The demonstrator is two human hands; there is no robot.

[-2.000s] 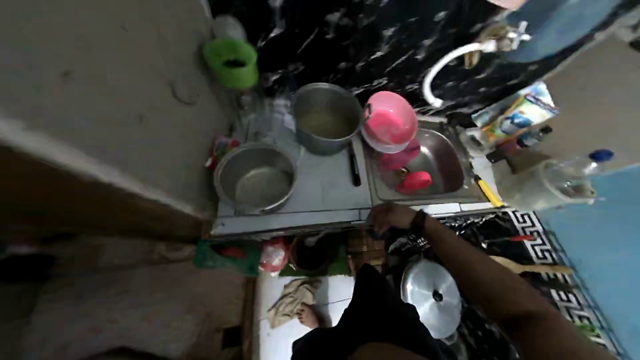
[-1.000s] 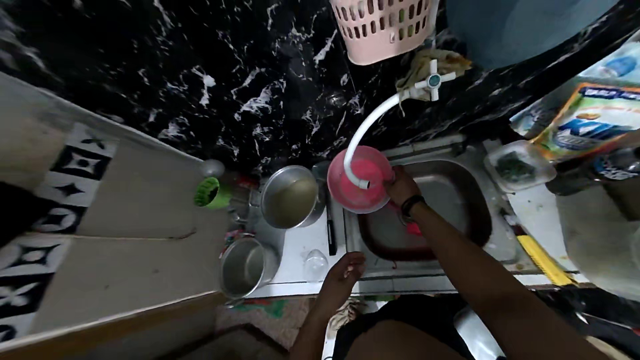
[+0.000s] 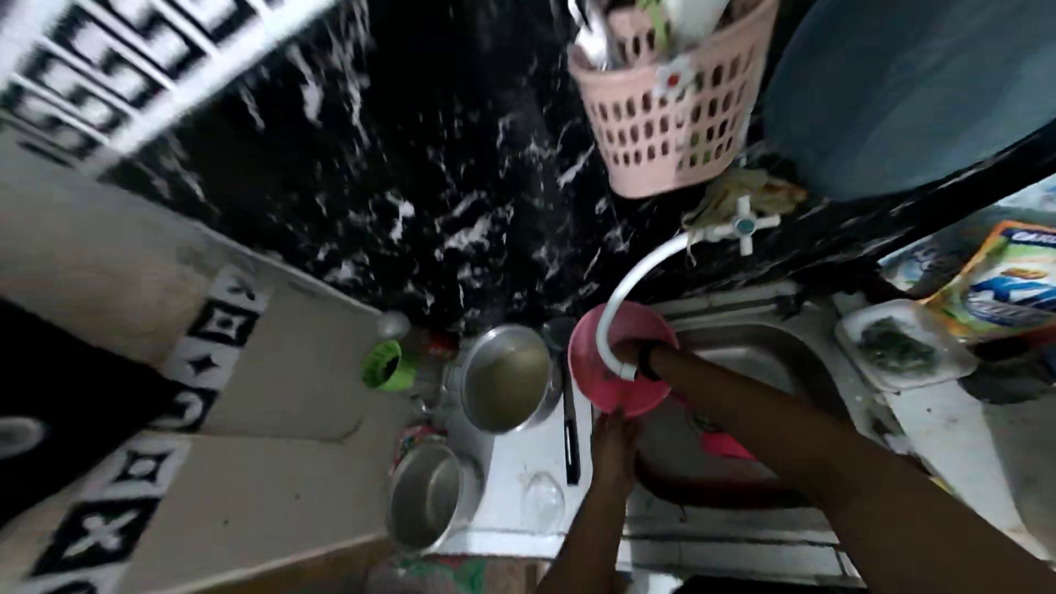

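A pink plastic basin sits at the left edge of the steel sink, under the white curved faucet. My right hand reaches inside the basin beneath the spout, its fingers largely hidden. At the basin's near rim is my left hand, fingertips touching it; whether they grip the rim is unclear. A dark-handled knife lies on the white counter left of the basin. Beside it stands a metal pot with cloudy liquid. A bright pink object lies in the sink.
Another metal pot and a clear glass or cup stand on the near left counter, with a green cup behind. A pink utensil basket hangs on the wall. Right of the sink is a white tray of greens.
My right hand has moved from the basin's right rim into the basin. My left hand has moved from the counter's front edge up to the basin's near rim. The view has shifted.
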